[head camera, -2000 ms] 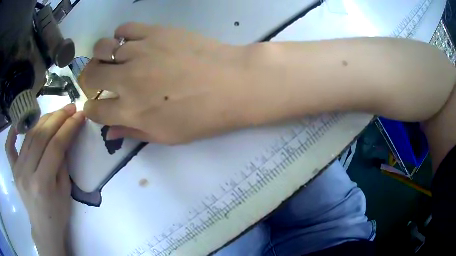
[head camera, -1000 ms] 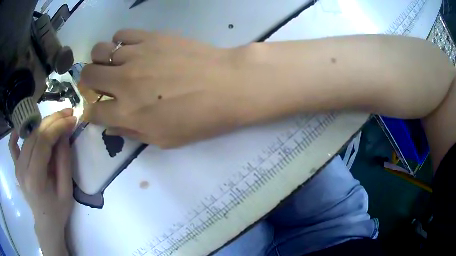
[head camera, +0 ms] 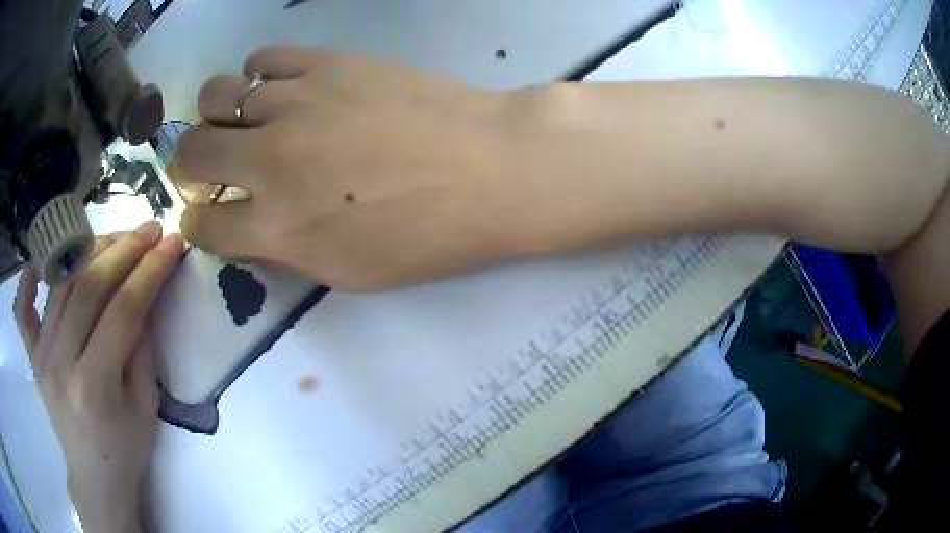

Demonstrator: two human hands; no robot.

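Observation:
The white fabric piece [head camera: 113, 216] lies by the presser foot [head camera: 133, 177] and hardly stands out from the white bed. My left hand [head camera: 99, 333] rests at the lower left, fingertips down on the fabric just below the foot. My right hand [head camera: 313, 172] reaches across from the right, palm down and fingers curled, its fingertips pinching at the cloth right of the foot. The two hands' fingertips nearly meet. My right fingers and palm hide most of the cloth there.
The dark machine head [head camera: 36, 104] with a ribbed knob [head camera: 59, 237] fills the upper left. A dark patch [head camera: 242, 295] marks the bed. A printed ruler scale [head camera: 500, 390] runs along the table's front edge. A blue bin [head camera: 844, 286] is below at right.
My left fingers were bent higher a second ago and now lie flatter and straighter by the foot. My right hand stays beside the foot, with its fingers slightly shifted.

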